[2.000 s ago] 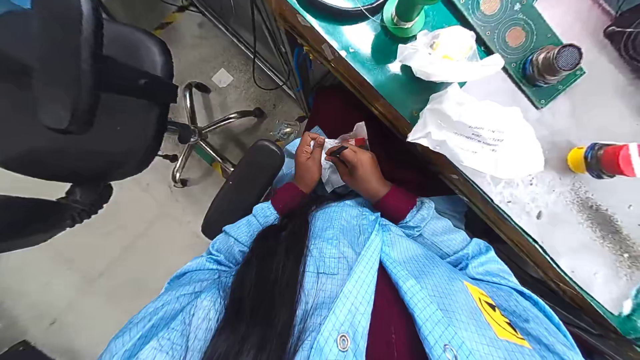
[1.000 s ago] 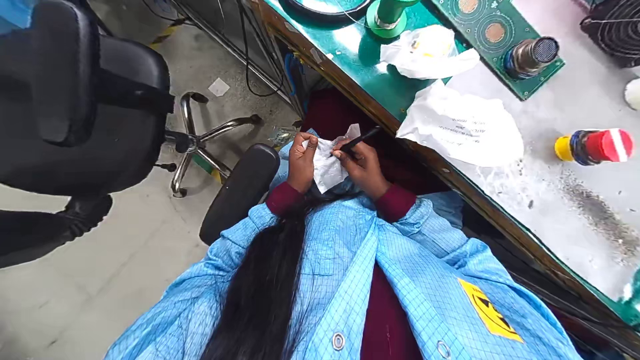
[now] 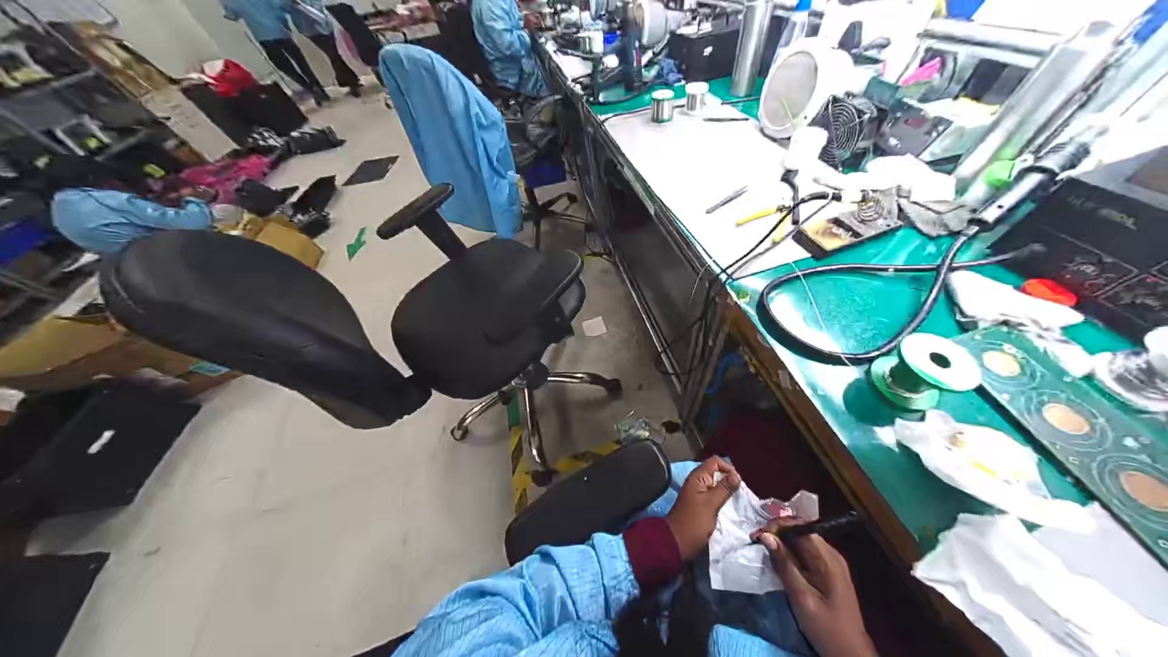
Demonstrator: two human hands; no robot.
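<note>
Low in the head view, over my lap, my left hand pinches the upper left edge of a crumpled white paper. A black pen lies in the grip of my right hand, its tip at the paper. Something reddish shows behind the paper's upper edge. Right of my hands, on the bench, are a white wrapper with yellowish stuff and a large sheet of crumpled white paper.
The green-topped bench carries a wire spool, a thick black cable loop, a green circuit board and a soldering stand. A black office chair stands to the left. Co-workers are farther back, one at the bench.
The view has swung up and left, showing more of the room. The black pen, hardly visible two seconds ago, shows plainly in my right hand at the paper; my left hand still holds the paper.
</note>
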